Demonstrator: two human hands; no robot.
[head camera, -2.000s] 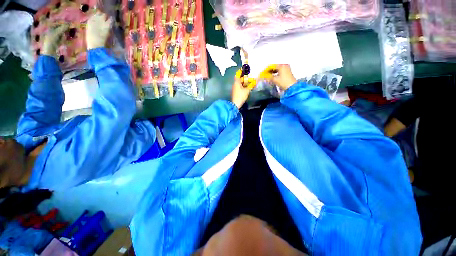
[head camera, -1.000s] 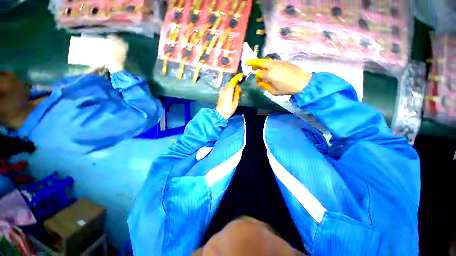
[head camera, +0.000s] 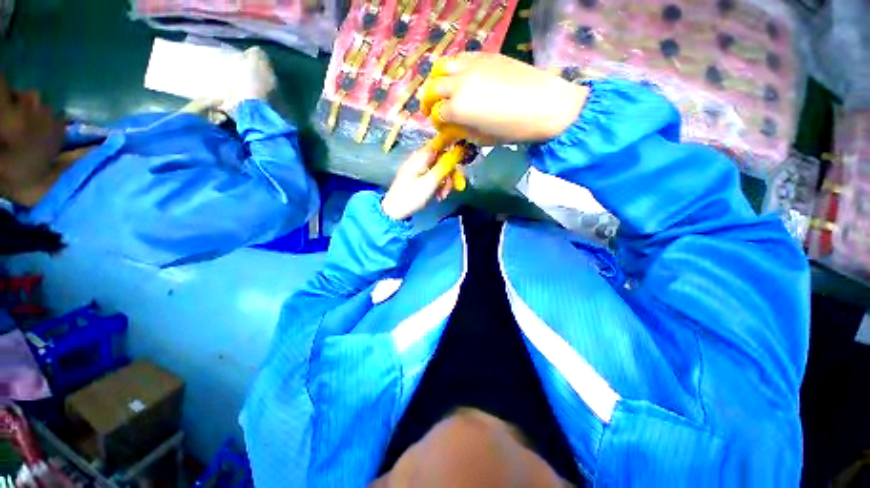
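My left hand (head camera: 424, 179), with yellow-orange finger cots, holds a wristwatch (head camera: 467, 152); only its dark round case shows between the fingers. My right hand (head camera: 496, 98), also with yellow-orange cots, is just above and touches or nearly touches the left fingers; its fingers are bent down and what they hold is hidden. A pink-red foam watch tray (head camera: 359, 59) with rows of gold-banded watches lies behind my hands. A white paper sheet (head camera: 563, 193) lies partly under my right sleeve.
A plastic-covered pink tray (head camera: 611, 43) lies at the right, another (head camera: 844, 205) at the far right. A clear packet (head camera: 790, 186) lies between them. At left, a neighbour's gloved hand (head camera: 250, 76) is at a white sheet (head camera: 181, 69). A cardboard box (head camera: 124, 400) stands on the floor.
My right hand has moved up and left, over the left hand, and turned palm down. The view has shifted, so the trays appear further right. The white pointed piece is now mostly hidden.
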